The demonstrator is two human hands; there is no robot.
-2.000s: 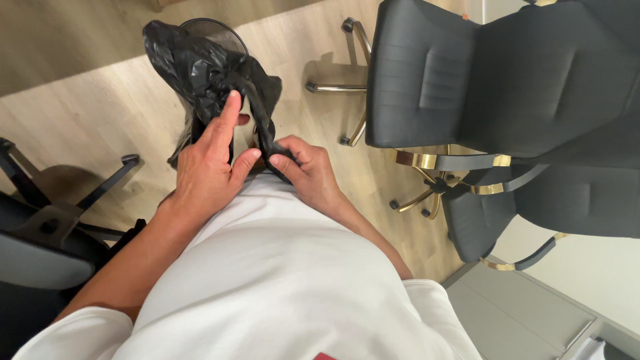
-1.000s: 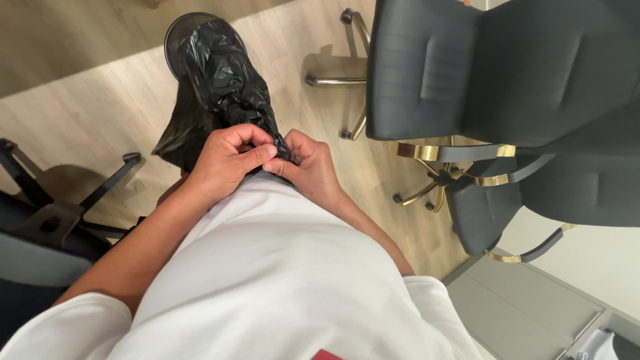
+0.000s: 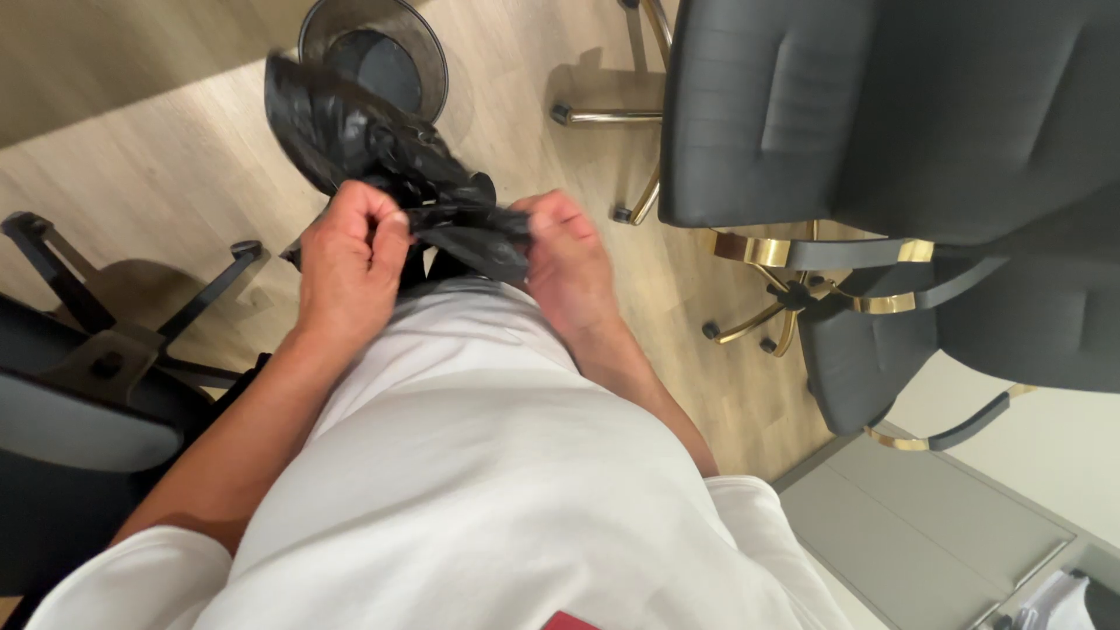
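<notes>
A crumpled black plastic bag (image 3: 367, 131) hangs in front of my waist. My left hand (image 3: 354, 258) pinches one side of its gathered edge between thumb and fingers. On the other side, my right hand (image 3: 569, 262), slightly blurred, grips the same edge, so a strip of the plastic is stretched between the two hands. Beyond the bag, a round dark waste bin (image 3: 376, 66) stands on the floor, its open top facing up and its rim partly covered by the bag.
Black padded office chairs (image 3: 761, 114) with gold-coloured legs and armrests are at the right. At the left is another chair with a dark base (image 3: 105, 350). A grey cabinet (image 3: 927, 516) stands at the lower right, on the wood-look floor (image 3: 175, 157).
My hands, close together one second ago, have moved apart with plastic between them. The bag has shifted off the bin's opening, so the bin's inside now shows.
</notes>
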